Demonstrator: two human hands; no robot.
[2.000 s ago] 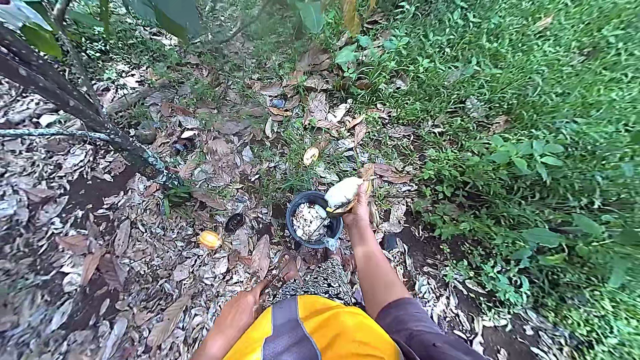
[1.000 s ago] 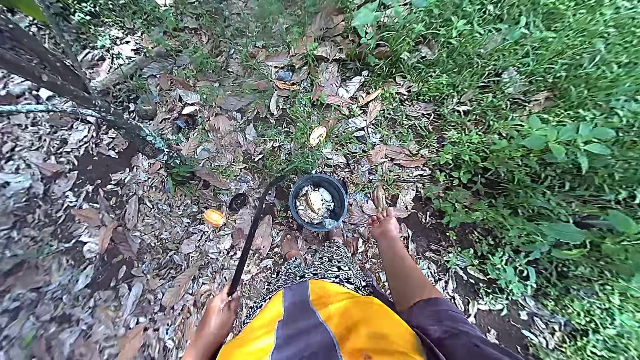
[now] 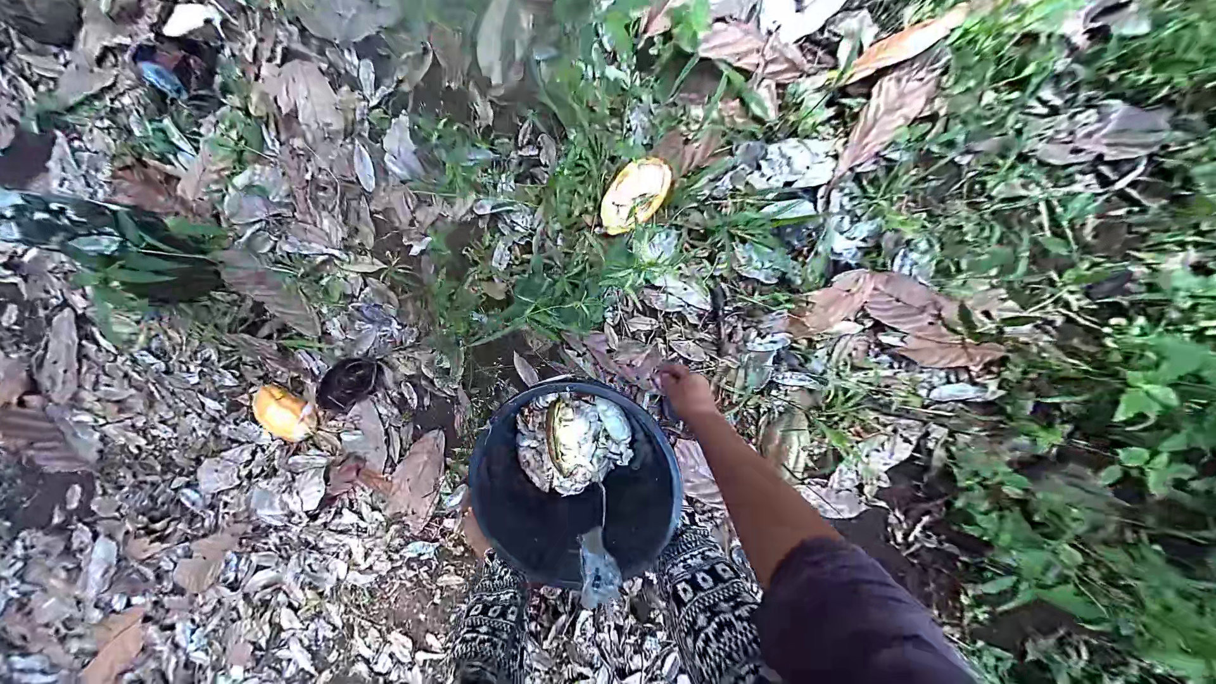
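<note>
A dark plastic bucket stands between my lower legs in patterned trousers. Inside lie whitish, pulp-covered cacao beans and a piece that looks like part of a cacao pod. A clear plastic scrap hangs at the near rim. My right hand is just outside the bucket's upper right rim, low over the leaf litter, its fingers bent; whether it holds anything is hidden. My left hand is not in view. Bits of skin at the bucket's left edge cannot be told clearly.
An orange-yellow cacao husk piece lies at left beside a dark round object. Another yellow husk piece lies beyond the bucket. Dry leaves cover the ground; a mossy trunk stands left, green plants grow right.
Two seconds ago my right hand held an opened pod with white pulp over the bucket. My left hand, holding a long dark blade-like tool one second ago, has left the view. The view has come much closer.
</note>
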